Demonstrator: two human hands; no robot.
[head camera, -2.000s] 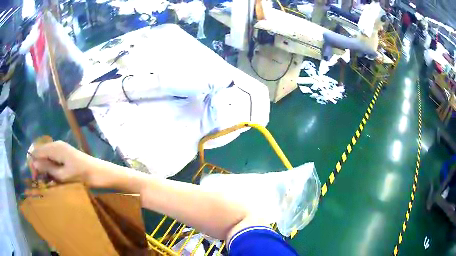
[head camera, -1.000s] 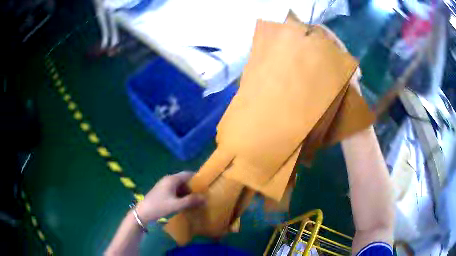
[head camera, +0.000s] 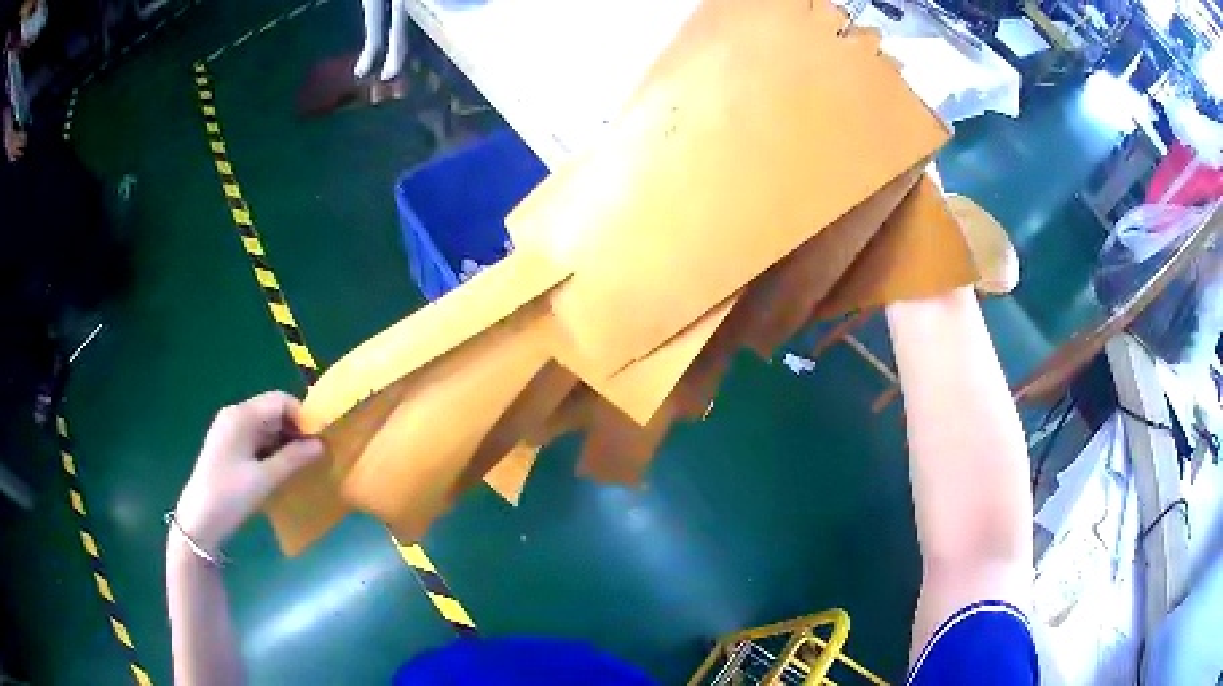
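A thick bunch of orange-brown card patterns (head camera: 751, 174) is fanned in the air across the upper middle. A thin cord or hook (head camera: 850, 16) shows at its top edge. My left hand (head camera: 255, 449) pinches the end of a long curved card strip (head camera: 429, 328) at the lower left; a bracelet is on the wrist. More cards hang below the strip. My right forearm (head camera: 966, 429) rises behind the bunch on the right. The cards hide my right hand, so its grip cannot be seen.
A blue crate (head camera: 456, 208) stands on the green floor beside a white-covered table (head camera: 496, 54). A round stool (head camera: 986, 248) is behind the cards. A yellow wire trolley (head camera: 791, 657) is at the bottom. A wooden post (head camera: 1127, 315) and red and clear bags (head camera: 1180, 181) are at right.
My left hand has moved left and slightly up with a strip end, spreading the bunch wider. The bunch sits higher in view and hides my right hand more. The view has shifted.
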